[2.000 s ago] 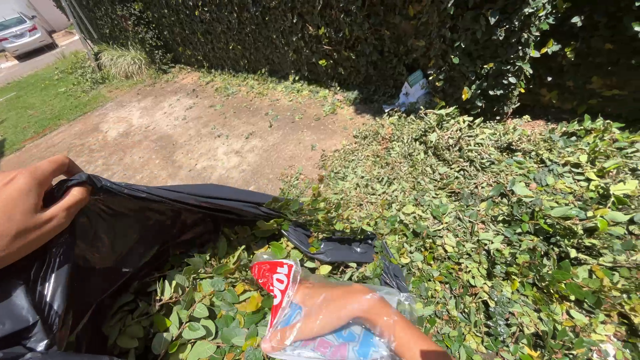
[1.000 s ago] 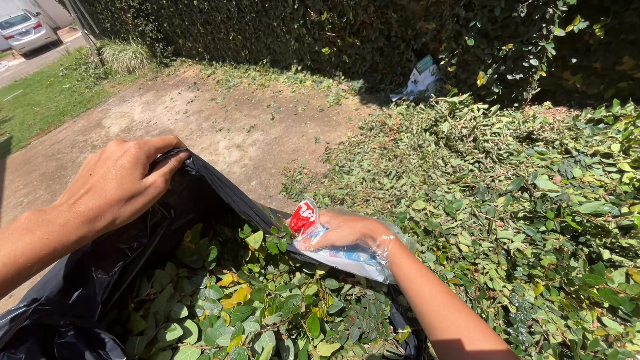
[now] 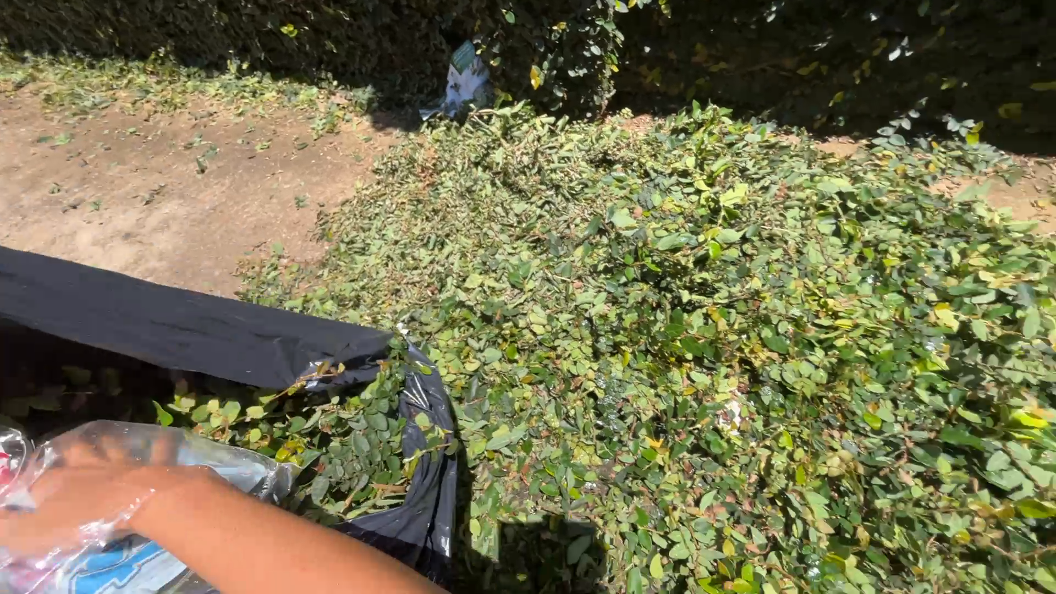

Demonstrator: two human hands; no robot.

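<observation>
My right hand (image 3: pixel 91 495) is at the lower left, inside a clear printed plastic bag (image 3: pixel 132 565) that covers it to the wrist. It is over the mouth of a black plastic garbage bag (image 3: pixel 206 334), which holds cut leafy clippings (image 3: pixel 346 445). The fingers are blurred behind the plastic, and whether they grip anything cannot be told. My left hand is out of view. To the right of the black bag spreads a large heap of green and yellowish hedge clippings (image 3: pixel 660 330).
A leafy hedge (image 3: pixel 247 33) runs along the back in shade. A white and blue plastic bag (image 3: pixel 466 82) stands at its foot, behind the heap. Bare soil with scattered leaves (image 3: pixel 165 190) lies at the left.
My left hand, which held the black bag's rim, has left the view. My right hand has moved left over the bag's mouth. The view has turned right.
</observation>
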